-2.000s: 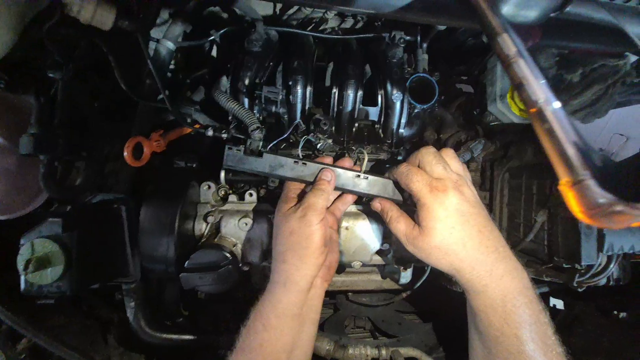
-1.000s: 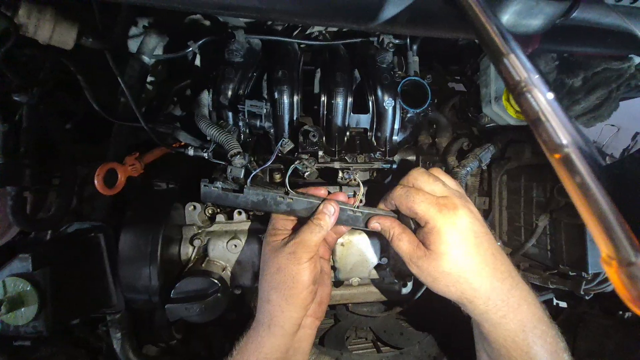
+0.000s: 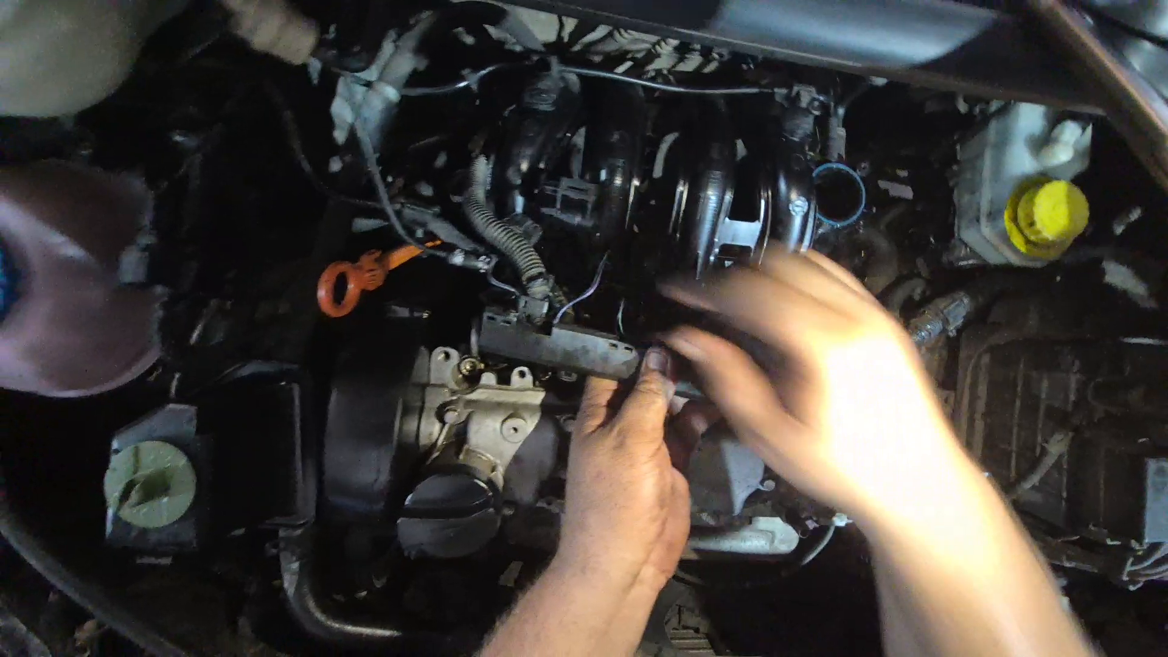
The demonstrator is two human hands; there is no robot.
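My left hand (image 3: 630,447) grips the right end of a long black plastic wiring channel (image 3: 557,347), thumb on top and fingers beneath. Thin wires (image 3: 584,297) and a corrugated conduit (image 3: 502,228) run into its left part. The channel lies across the engine, below the black intake manifold runners (image 3: 707,201) and above the oil filler cap (image 3: 449,516). Blurred, my right hand (image 3: 794,356) is just right of the channel's end, fingers spread and pointing left; whether its fingertips touch anything is unclear.
An orange dipstick handle (image 3: 342,287) stands left of the channel. At the upper right is a fluid reservoir with a yellow cap (image 3: 1046,217). A blue ring seal (image 3: 839,194) marks a round opening beside the manifold. A reservoir with a pale green cap (image 3: 150,484) sits at lower left.
My right hand has come off the right end of the channel, where it gripped before, and its fingers have spread. My left hand keeps its hold. The view has shifted.
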